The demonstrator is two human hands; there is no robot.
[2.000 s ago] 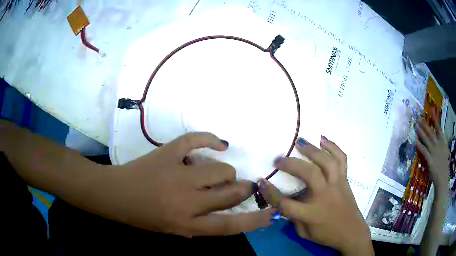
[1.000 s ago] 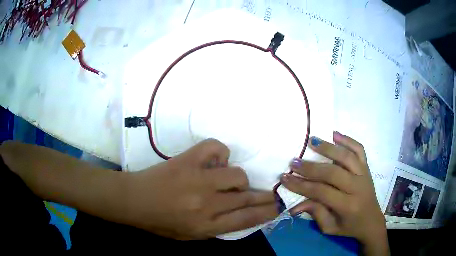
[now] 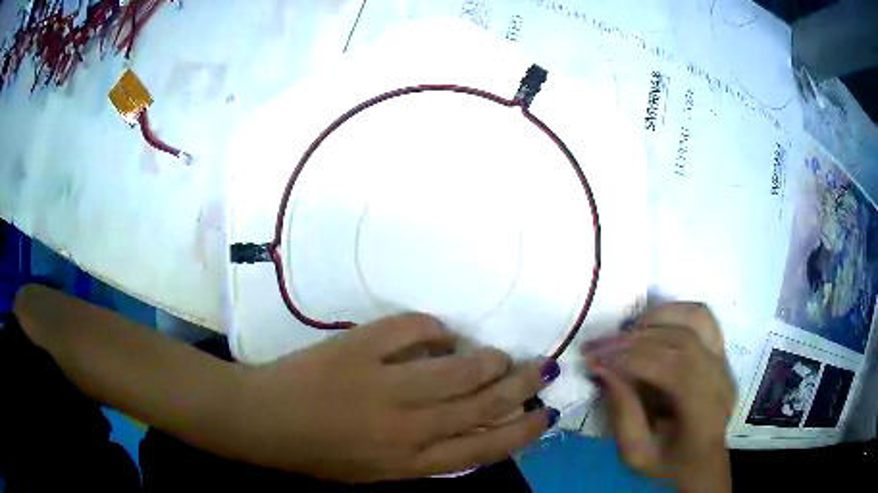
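Note:
The white panel (image 3: pixel 438 221) lies flat in front of me, with a faint circle in its middle. The dark red and black wire harness (image 3: pixel 599 236) forms a ring on it. One black connector (image 3: pixel 531 85) is at the top right and another (image 3: pixel 252 253) at the left. A dark bit of a third shows by my left fingertips. My left hand (image 3: pixel 409 400) lies over the panel's lower edge, fingers on the lower part of the ring and hiding it. My right hand (image 3: pixel 669 385) is at the panel's lower right, blurred, fingertips bunched; whether it holds anything is unclear.
An orange film part (image 3: pixel 130 96) with short red leads and a white end plug lies at the upper left. A pile of red-lead parts (image 3: pixel 67 38) is beyond it. Printed paper sheets (image 3: pixel 799 376) lie at the right. Blue surface shows below the bench edge.
My right hand has drawn back from the ring, its spread fingers now bunched. My left hand has moved slightly down. Another person's hand at the right, seen two seconds ago, is out of view.

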